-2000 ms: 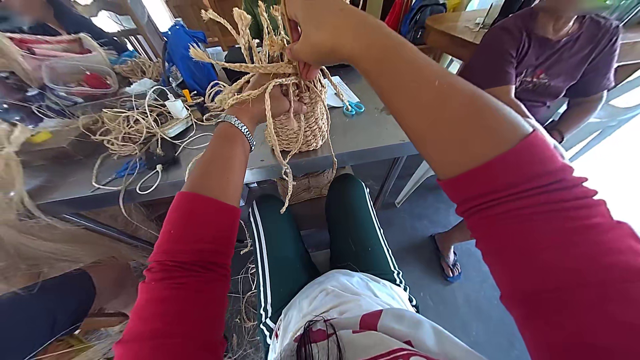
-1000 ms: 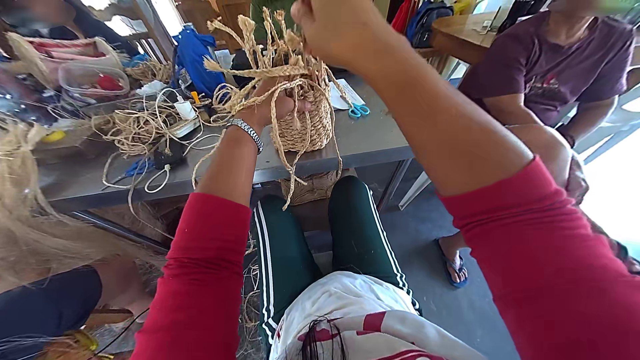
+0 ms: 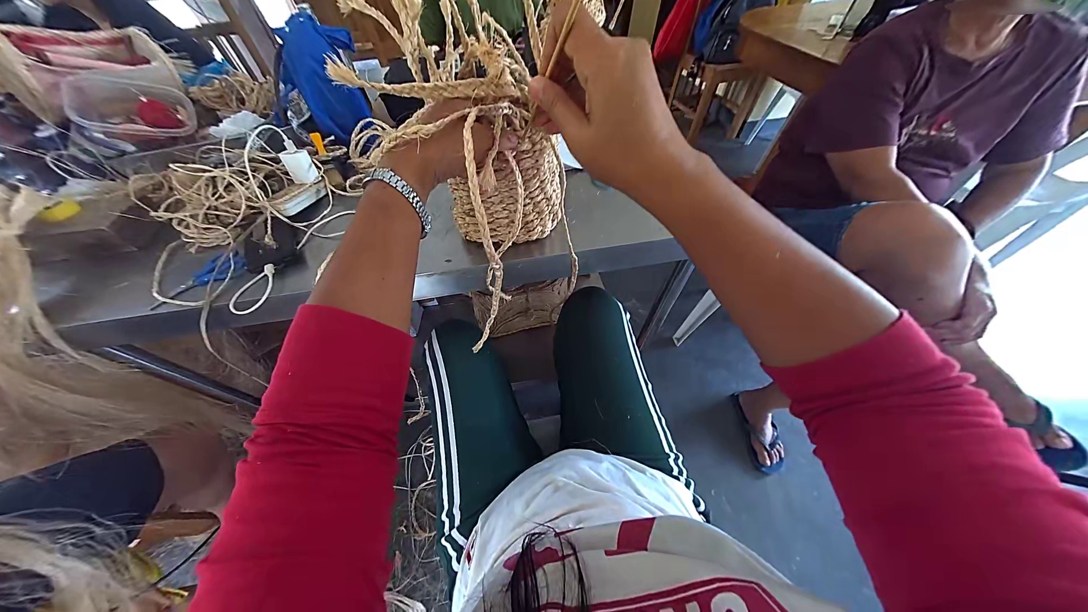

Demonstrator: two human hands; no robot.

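A woven fiber basket (image 3: 518,191) stands upright near the front edge of the grey table (image 3: 620,225). Braided strands (image 3: 425,85) rise and spread from its rim, and several hang down its front. My left hand (image 3: 450,144) grips the rim and strands at the basket's left side, its fingers partly hidden by braids. Above the rim on the right, my right hand (image 3: 595,98) pinches a thin strand (image 3: 561,41) between thumb and fingers.
Left on the table lie a tangle of rope (image 3: 217,191), a white plug (image 3: 297,163), blue-handled scissors (image 3: 217,268) and a clear plastic container (image 3: 127,106). A blue bag (image 3: 319,72) is behind. A seated person (image 3: 901,110) is at right; loose fiber (image 3: 51,374) hangs at left.
My right hand has come down from above the basket to beside its rim since one second ago. My left hand stays at the basket's left side.
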